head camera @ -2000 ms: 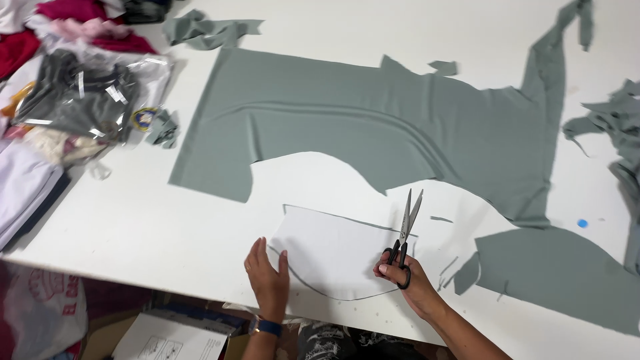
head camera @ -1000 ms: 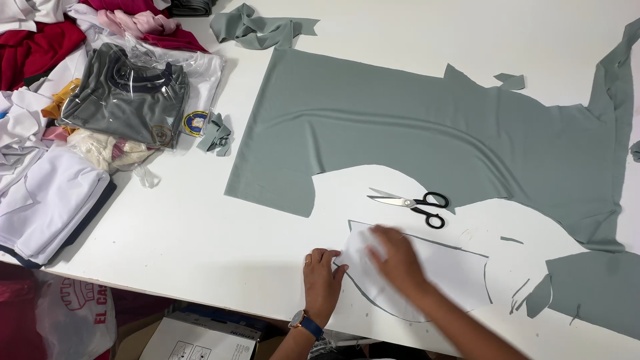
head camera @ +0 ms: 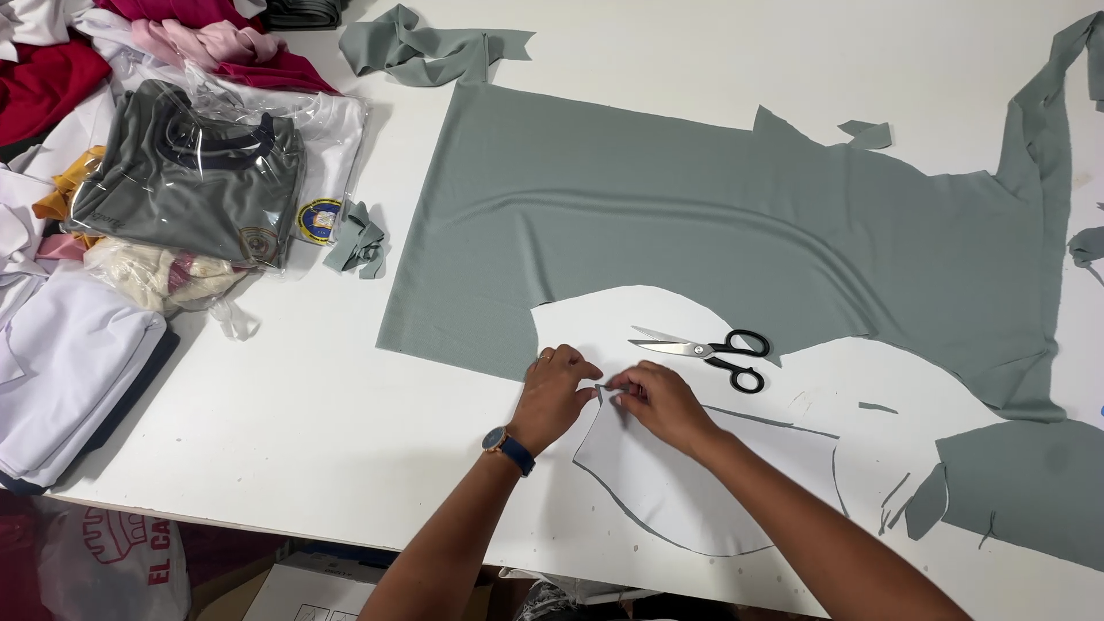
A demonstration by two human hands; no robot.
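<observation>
A white paper pattern piece (head camera: 681,483), with grey-green fabric showing along its edges, lies near the table's front edge. At its upper left corner, my right hand (head camera: 660,401) pinches the edge of the fabric under the paper. My left hand (head camera: 556,397), wearing a watch at the wrist, is at the same corner, thumb and fingers bent; whether it grips anything is unclear. Fabric shears (head camera: 700,348) with black handles lie with parted blades just above my right hand. Behind them spreads a large cut sheet of grey-green fabric (head camera: 647,198).
Bagged garments (head camera: 198,190) and folded white clothes (head camera: 69,371) are piled at the left. Fabric scraps (head camera: 358,241) lie beside them. Another grey-green piece (head camera: 1026,483) is at the right, with thin offcuts (head camera: 895,492) nearby. A cardboard box (head camera: 310,591) stands below the table edge.
Two seconds ago my right hand held the shears; they now lie on the table. Both hands have come together at the pattern's upper left corner. The view has shifted left.
</observation>
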